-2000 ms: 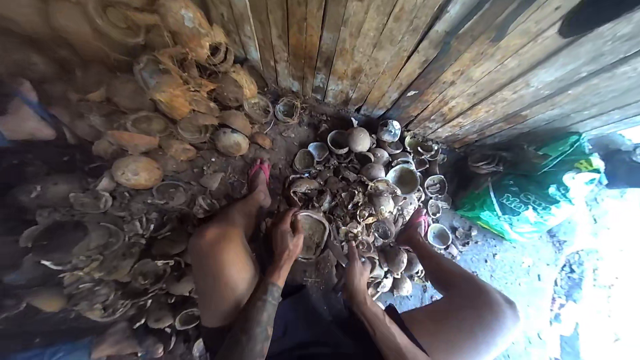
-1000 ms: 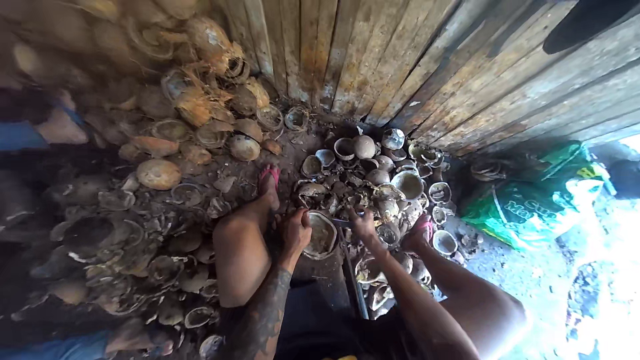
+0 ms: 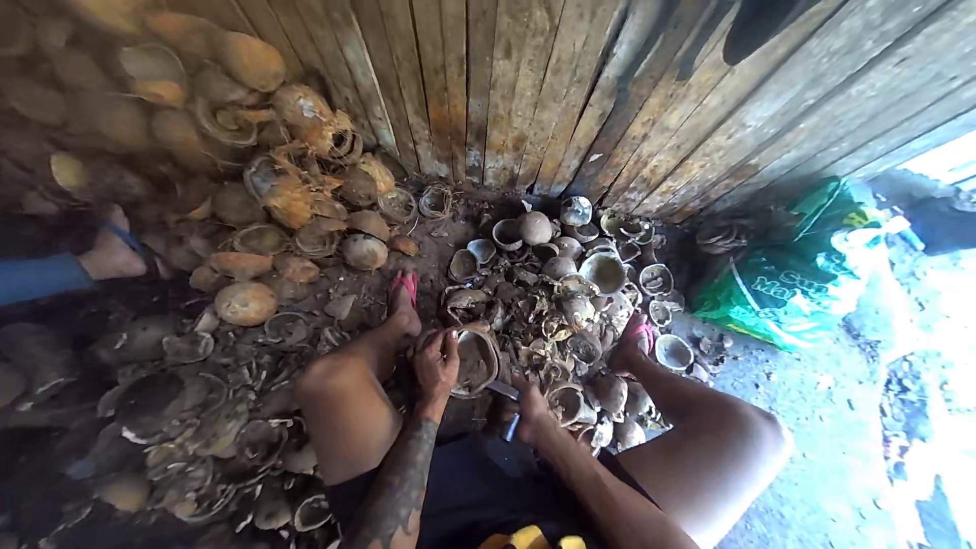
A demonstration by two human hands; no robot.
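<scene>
Between my knees, my left hand (image 3: pixel 437 366) grips the left rim of an open coconut half (image 3: pixel 474 364), its hollow facing up. My right hand (image 3: pixel 528 415) is closed around a tool with a flat metal blade (image 3: pixel 503 390); the blade's end lies at the lower right rim of the coconut half. The handle is mostly hidden by my fingers. Just beyond my hands lies a heap of broken coconut shells (image 3: pixel 576 309), with a pale-lined half shell (image 3: pixel 602 273) facing up in it.
Husked coconuts (image 3: pixel 245 303) and shell pieces (image 3: pixel 183 408) cover the ground at left. Another person's foot (image 3: pixel 114 248) is at far left. A plank wall (image 3: pixel 496 99) stands ahead. A green plastic bag (image 3: pixel 793 274) sits at right. My sandalled feet (image 3: pixel 404 293) flank the heap.
My right hand has moved back from the coconut half's upper right rim to its lower right side. My left hand still holds the same rim.
</scene>
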